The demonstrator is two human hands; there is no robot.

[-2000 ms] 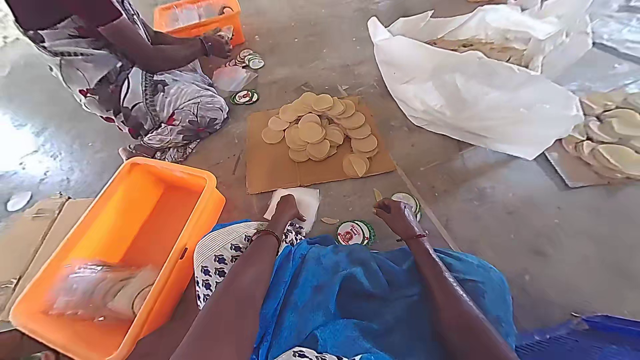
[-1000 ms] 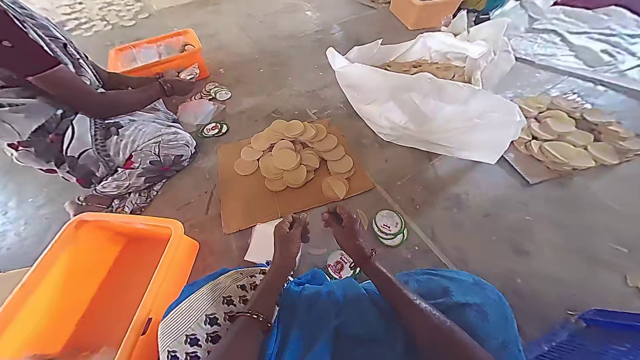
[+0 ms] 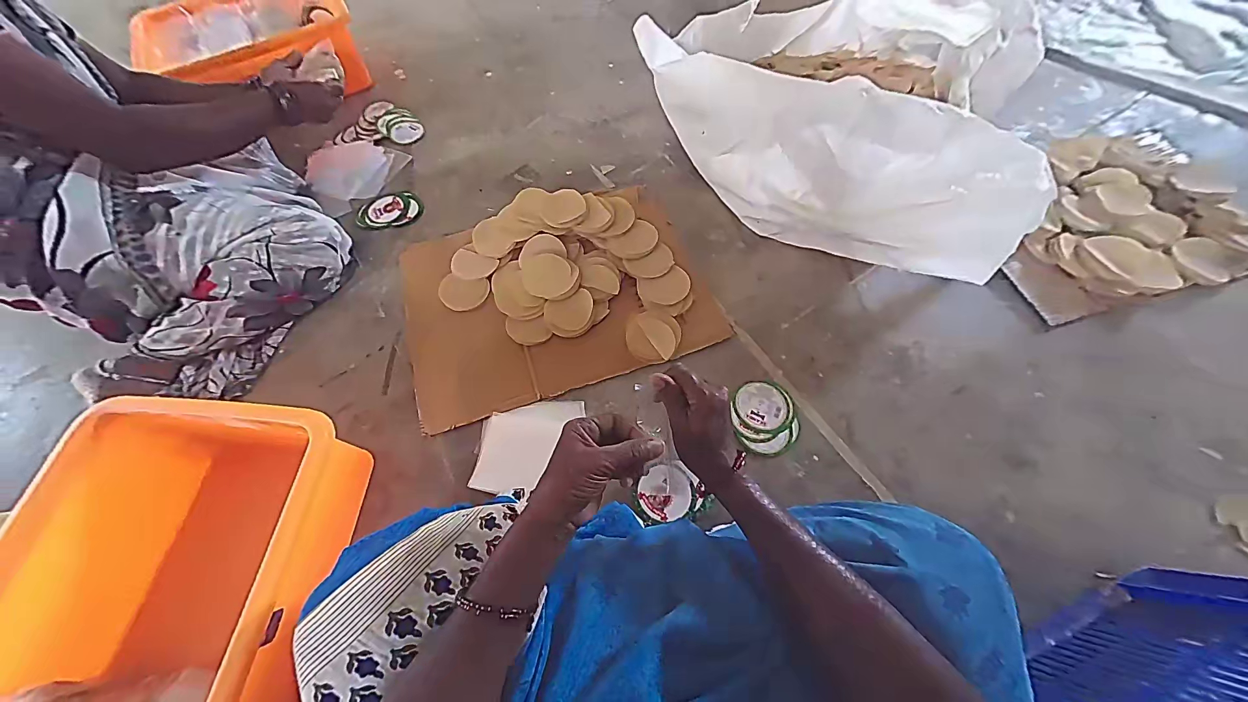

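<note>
My left hand (image 3: pixel 597 458) and my right hand (image 3: pixel 694 419) are close together over my lap, pinching a thin clear plastic bag (image 3: pixel 655 414) between them. Just below the bag lie round printed labels (image 3: pixel 665 490), partly hidden. More round labels with green rims (image 3: pixel 763 414) are stacked right of my right hand. A pile of thin tan discs (image 3: pixel 548 278) rests on a flat cardboard sheet (image 3: pixel 468 380) in front of me. Beside my left hand is a stack of white plastic or paper squares (image 3: pixel 522 448); its exact material I cannot tell.
An orange crate (image 3: pixel 317 507) stands at my left. Another person sits at the upper left by a second orange crate (image 3: pixel 356 58) and more labels (image 3: pixel 390 210). A white sack (image 3: pixel 848 166), a second disc pile (image 3: pixel 1121 229) and a blue plastic crate (image 3: pixel 1141 624) are on the right.
My hands were apart two seconds ago, then came together; the clear bag now shows between them. The view has shifted.
</note>
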